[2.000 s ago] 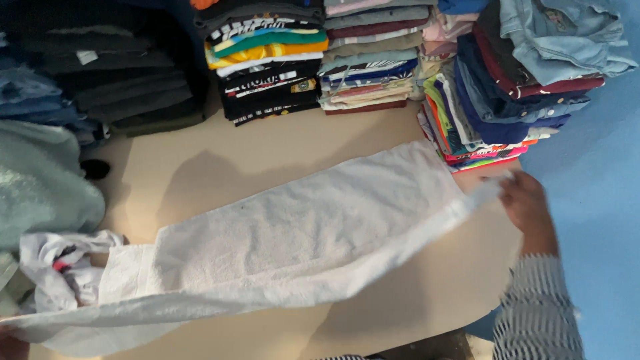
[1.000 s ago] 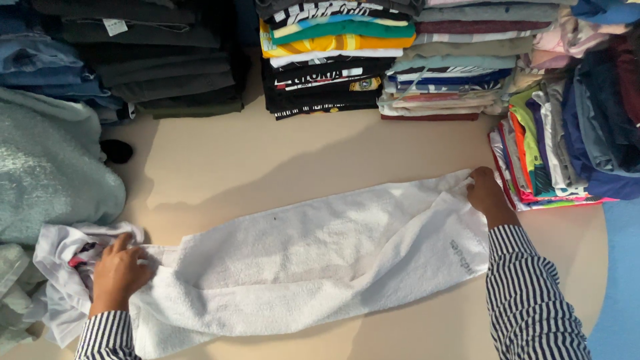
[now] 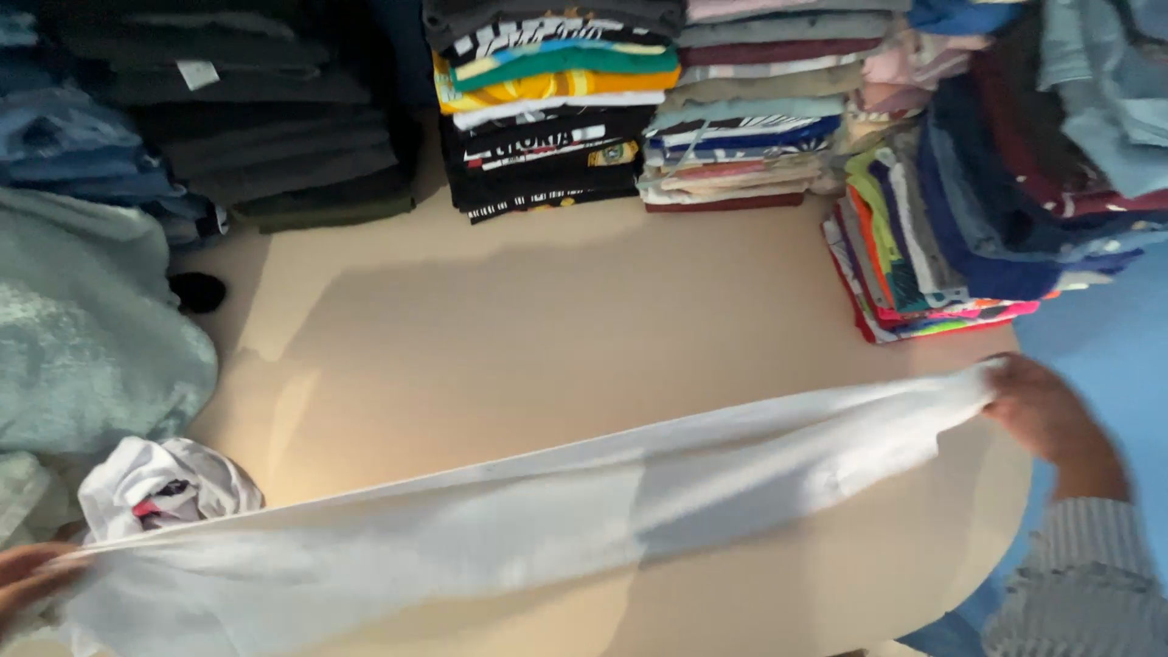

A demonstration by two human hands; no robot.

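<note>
A long white terry towel (image 3: 511,520) is stretched between my two hands above the tabletop, its upper edge pulled straight and its lower part hanging loose and blurred. My left hand (image 3: 36,575), partly cut off at the lower left edge of the view, grips one end. At the right, my right hand (image 3: 1031,401) pinches the other corner. Beside my left hand lies a crumpled white cloth (image 3: 169,488) with a bit of red and black in it.
Folded clothes stand along the far side: jeans (image 3: 82,137), dark garments (image 3: 274,137), T-shirts (image 3: 557,128), lighter clothes (image 3: 748,137) and a leaning multicoloured pile (image 3: 912,265). A grey-green plush cloth (image 3: 91,319) bulges at the left. The pale table (image 3: 547,338) has a rounded right edge.
The towel lay on the table a second ago and is now lifted and drawn taut. My left hand has moved from beside the crumpled cloth to the lower left edge.
</note>
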